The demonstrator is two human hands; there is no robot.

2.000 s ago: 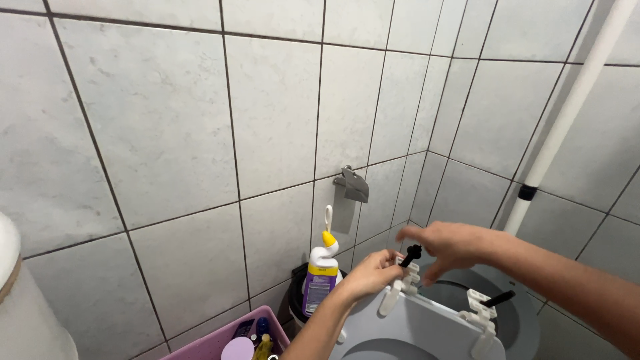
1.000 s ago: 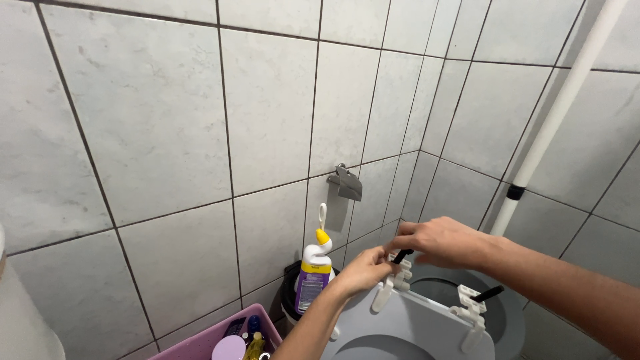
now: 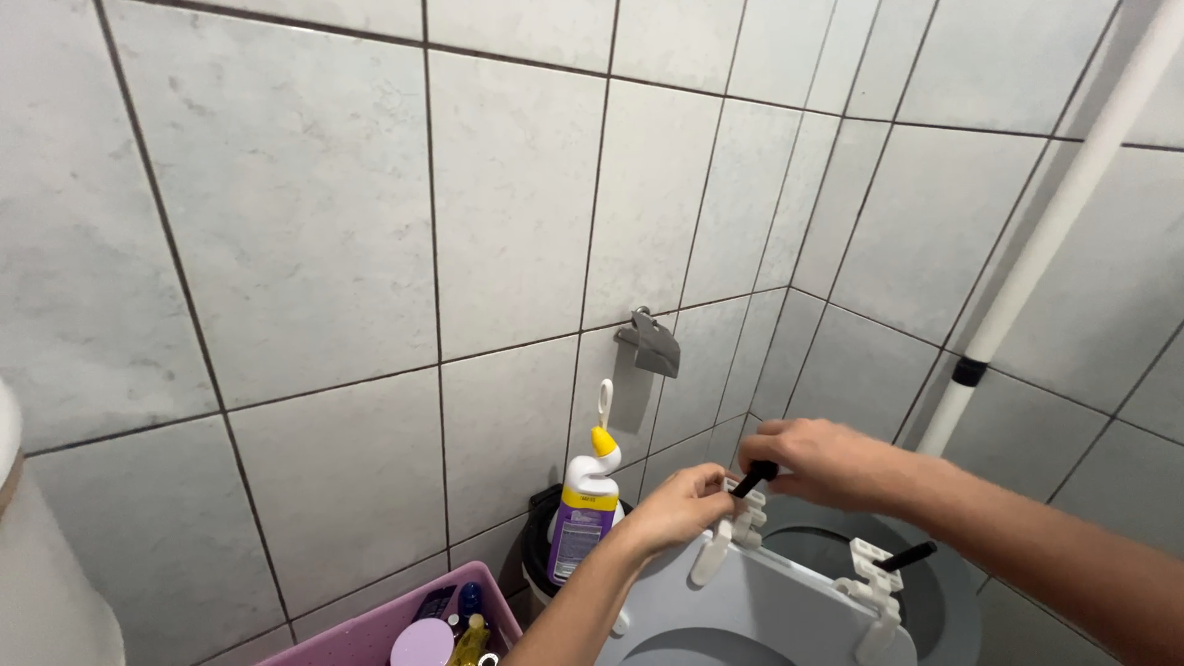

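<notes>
A grey toilet seat [image 3: 768,601] with white plastic hinges lies at the bottom right. My left hand [image 3: 689,504] grips the near white hinge [image 3: 747,518] at its upper end. Just right of it, my right hand [image 3: 814,458] has its fingertips on the head of a black plastic bolt [image 3: 754,478], whose shaft runs down to that hinge. A second white hinge [image 3: 869,578] carries another black bolt [image 3: 911,556], which sticks out to the right and is untouched. Part of the near hinge is hidden by my left fingers.
A purple and white cleaner bottle [image 3: 583,527] stands over a black-lidded bin [image 3: 541,536]. Left of them is a pink plastic basket [image 3: 370,620] with bottles. A metal paper holder [image 3: 652,344] is on the tiled wall; a white pipe [image 3: 1045,250] runs down at right.
My right hand has shifted its grip at the black bolt; the bolt's head now shows beneath its fingers. My left hand stays at the near hinge.
</notes>
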